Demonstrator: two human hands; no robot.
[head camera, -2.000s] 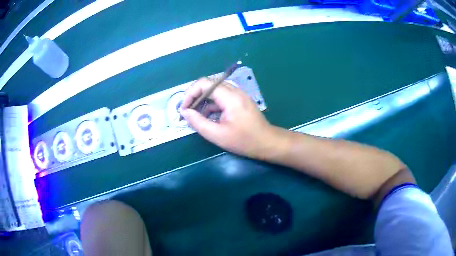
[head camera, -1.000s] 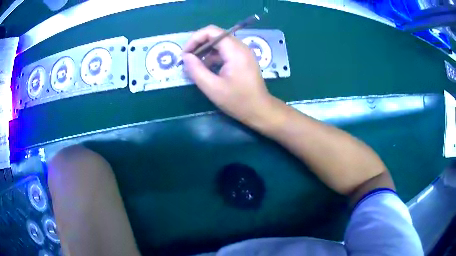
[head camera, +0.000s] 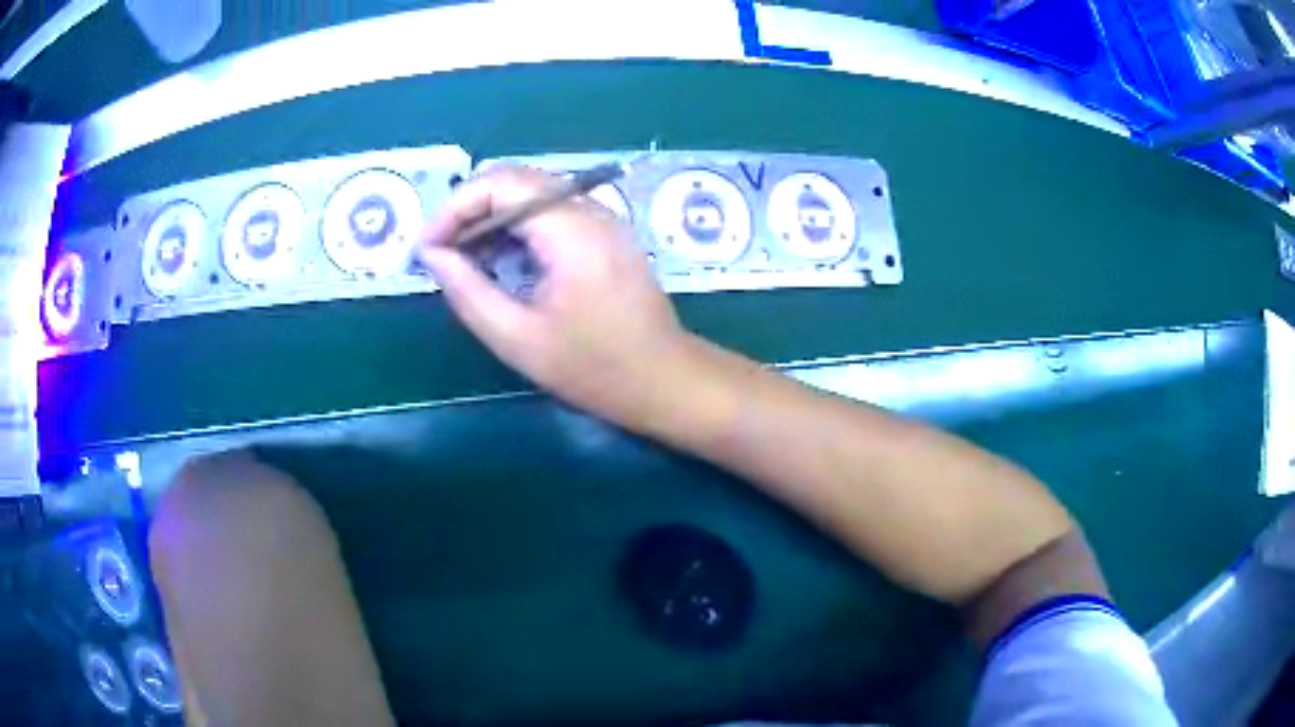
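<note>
My right hand (head camera: 568, 291) holds a thin brown pencil-like tool (head camera: 533, 208) between thumb and fingers, over the junction of two silver-grey fixture plates. The right plate (head camera: 878, 227) shows three round units, one partly behind my hand; a rightmost unit (head camera: 817, 219) has concentric rings. The left plate (head camera: 306, 291) holds three round units, one of them (head camera: 372, 223) just left of my fingertips. The tool's lower tip is at my fingertips; contact cannot be told. My left forearm shows at the lower left; the left hand itself is not visible.
A third plate (head camera: 88, 320) enters at far left in purple glow beside white paper (head camera: 20, 313). A black round pad (head camera: 689, 585) lies on the near edge. Blister tray units (head camera: 111, 580) show lower left. Blue bins (head camera: 1044, 36) stand upper right. A whitish bottle (head camera: 176, 22) is cut off above.
The plates have shifted right in view, and a third plate shows at the left. My right hand, still holding the tool, has moved left relative to the plates, from the right plate to the junction.
</note>
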